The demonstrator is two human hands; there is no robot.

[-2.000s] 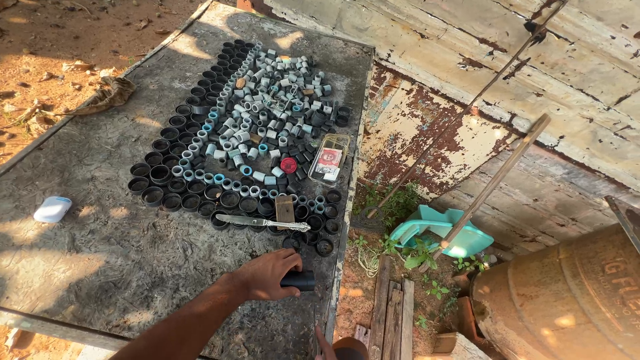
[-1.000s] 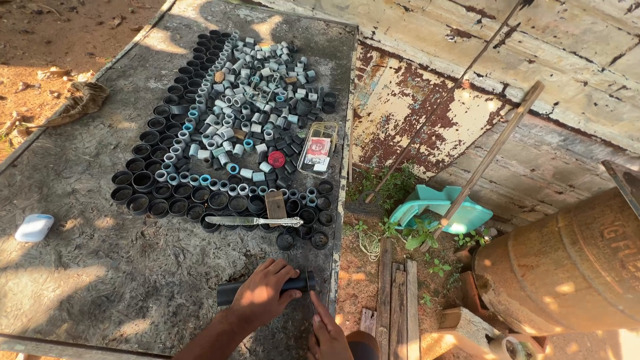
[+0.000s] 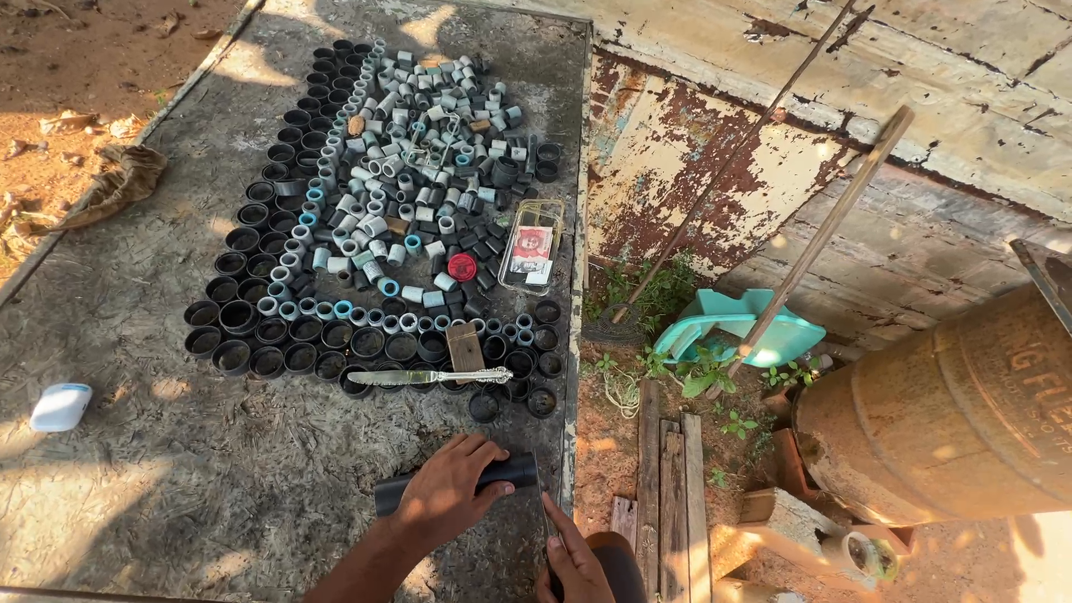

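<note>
My left hand [image 3: 455, 481] presses a black plastic pipe [image 3: 394, 496] down on the worn tabletop [image 3: 276, 494], close to its right edge. My right hand [image 3: 574, 557] grips a thin blade, a saw or a knife [image 3: 540, 486], which lies across the pipe's right end. Above my hands, a silver table knife [image 3: 419, 377] rests over black pipe rings [image 3: 335, 333] and a small wood block [image 3: 464, 347]. Rows of black and grey rings border a heap of short grey pipe pieces [image 3: 377, 226], with a red cap [image 3: 461, 267] among them.
A clear plastic case [image 3: 509, 251] lies by the table's right edge, and a white case [image 3: 61, 407] at left. Beyond the edge are wooden planks [image 3: 672, 494], a turquoise plastic container [image 3: 787, 333], a leaning pole [image 3: 825, 226] and a rusty drum [image 3: 930, 410].
My left hand first held the pipe near its right end, then moved left along it. My right hand, barely visible at first, has come up to the pipe's right end with the blade.
</note>
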